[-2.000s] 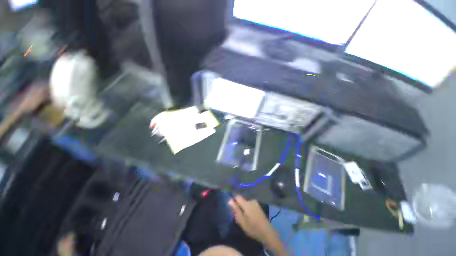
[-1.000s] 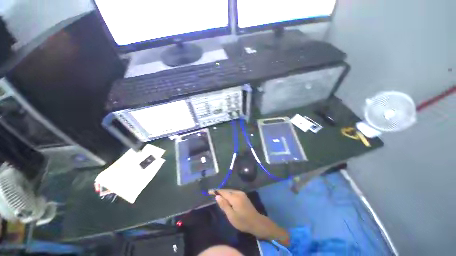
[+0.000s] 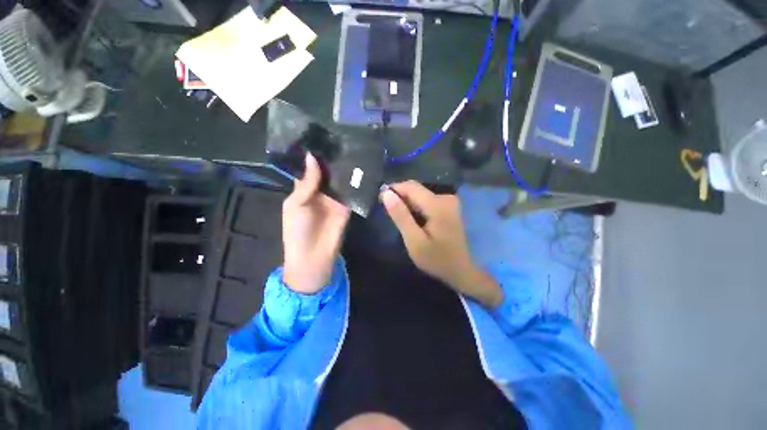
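My left hand (image 3: pixel 311 227) holds a dark flat phone (image 3: pixel 341 164) with a small white label, tilted above the bench's front edge. My right hand (image 3: pixel 429 227) is beside the phone's right end, its thumb and finger pinching a small light-tipped piece that looks like the plug of a lead (image 3: pixel 386 190); whether it touches the phone is unclear. Another dark phone (image 3: pixel 391 67) lies on the left coupler plate (image 3: pixel 353 71), with a black connector at its lower edge. The right coupler plate (image 3: pixel 576 105) shows a pale L-shaped mark.
Blue cables (image 3: pixel 508 101) run around the black mouse (image 3: pixel 473 147). Papers (image 3: pixel 244 63) lie on the left. White cards (image 3: pixel 631 97), a yellow looped item (image 3: pixel 695 168) and a fan (image 3: pixel 748 164) are at right. Black trays (image 3: pixel 244 285) with phones stand below left.
The view has tipped down toward the bench edge and trays. My left hand has come into view holding a phone. My right hand now pinches the small piece beside that phone.
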